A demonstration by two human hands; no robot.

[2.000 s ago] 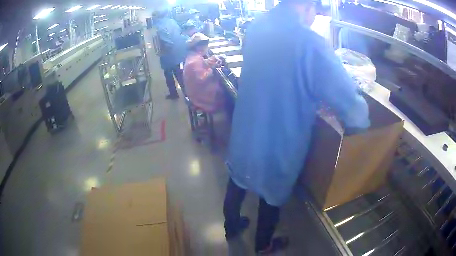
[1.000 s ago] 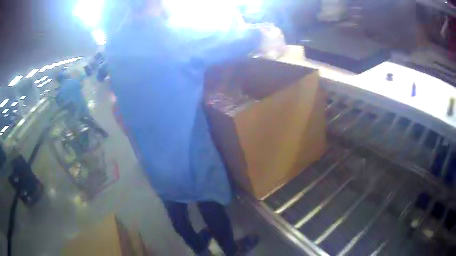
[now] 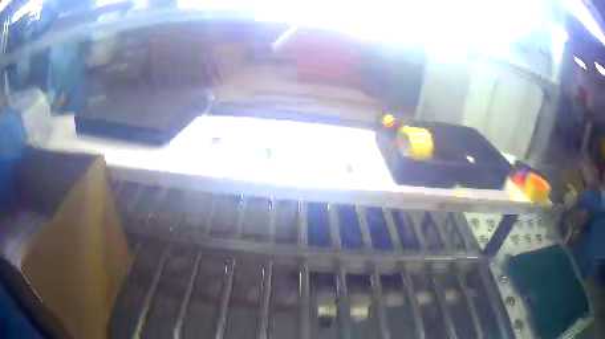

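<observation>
Neither of my hands is in the picture. Nearest in front of me is the roller conveyor (image 3: 285, 291), its metal bars running away from me. An open brown cardboard carton (image 3: 76, 258) stands on it at the left, cut off by the edge; its contents cannot be made out. Behind the rollers is a white bench (image 3: 298, 152) with several small dark pieces on it, blurred. A black parts bin (image 3: 458, 173) stands at the bench's right, with a yellow tape roll (image 3: 416, 143) at its left side.
An orange-red roll or dispenser (image 3: 531, 185) sits at the bench's right end. A dark flat box (image 3: 133, 122) is on the bench's left. A ball transfer table (image 3: 514, 291) with a green mat (image 3: 552, 288) is at the right. Blue clothing (image 3: 10, 139) shows at the left edge.
The view has swung right. The carton and the person in blue have shifted to the left edge, and the bin, tape rolls and green mat have come into view.
</observation>
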